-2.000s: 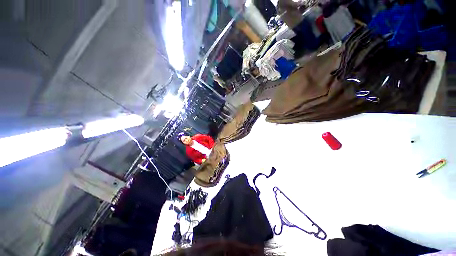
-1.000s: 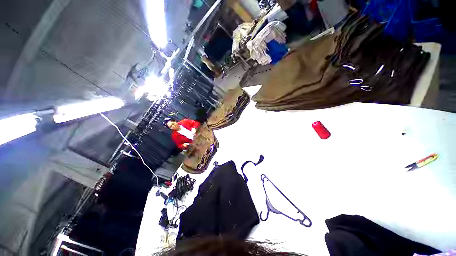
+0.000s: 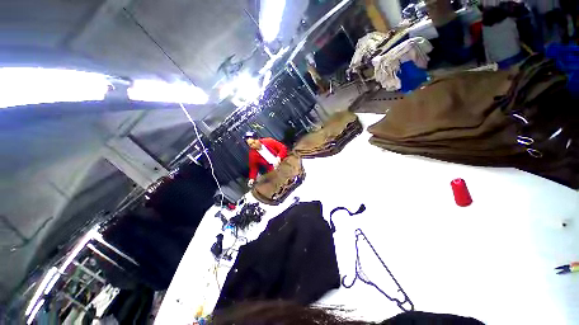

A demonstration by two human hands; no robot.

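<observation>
Neither of my hands is in view. A black garment [image 3: 286, 254] lies in a heap on the white table, nearest in front of me. A thin dark hanger [image 3: 378, 270] lies bare to its right, with a narrow dark curved strip [image 3: 346, 211] above it. The edge of another black garment [image 3: 435, 318] shows at the bottom, cut off by the frame. A red thread cone [image 3: 461, 192] stands on the table at the right. Thread snips [image 3: 567, 268] are partly cut off at the right edge.
Large brown garment stacks [image 3: 457, 120] lie along the far side. A person in red [image 3: 266, 155] handles a smaller brown pile [image 3: 279, 181]. A tangled black bundle [image 3: 246, 216] lies at the left table edge. Dark garments hang on rails at the left. Dark hair covers part of the bottom edge.
The view has swung and tilted, so the table things sit further right and lower. The snips are now partly out of frame, and less of the lower-right black garment shows.
</observation>
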